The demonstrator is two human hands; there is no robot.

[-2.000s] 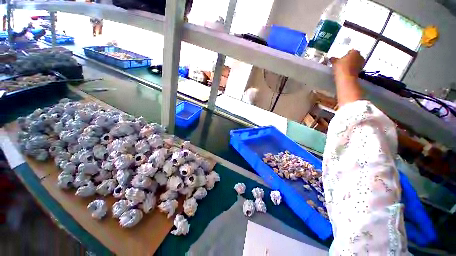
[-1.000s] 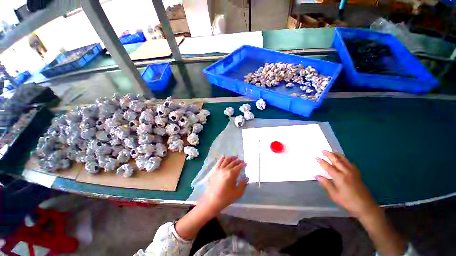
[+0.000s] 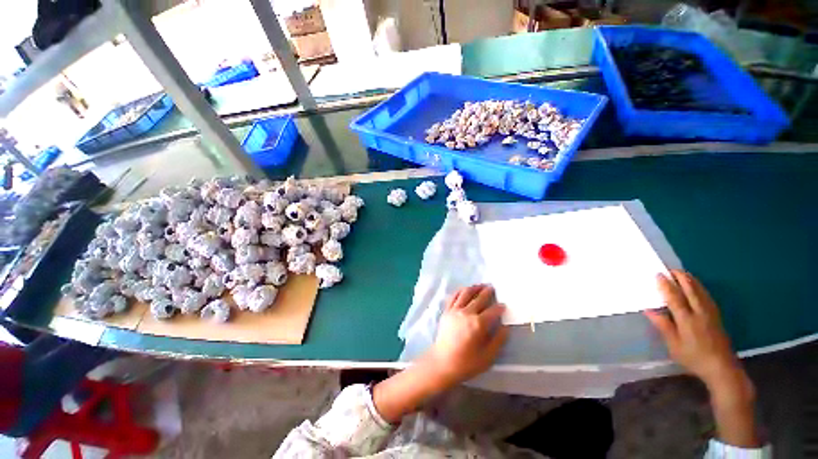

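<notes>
A white paper sheet lies on a larger translucent plastic sheet on the green bench. A bright red paint spot is on the paper. My left hand rests at the paper's lower left corner, fingers a little curled. My right hand rests at its lower right edge, fingers spread. Neither hand shows a held tool. The tip of a thin pale stick shows at the paper's lower edge. Several white-grey figurine pieces stand apart above the plastic. The main heap lies on brown cardboard at left.
A blue tray with small cream-brown parts stands behind the paper. Another blue tray with dark parts is at back right. A small blue tray sits near the shelf post. A red stool is at lower left.
Both hands, the paper and the plastic sheet have moved right. The red spot moved with the paper. Some loose pieces now sit against the plastic's upper left edge. The thin stick is now mostly out of sight.
</notes>
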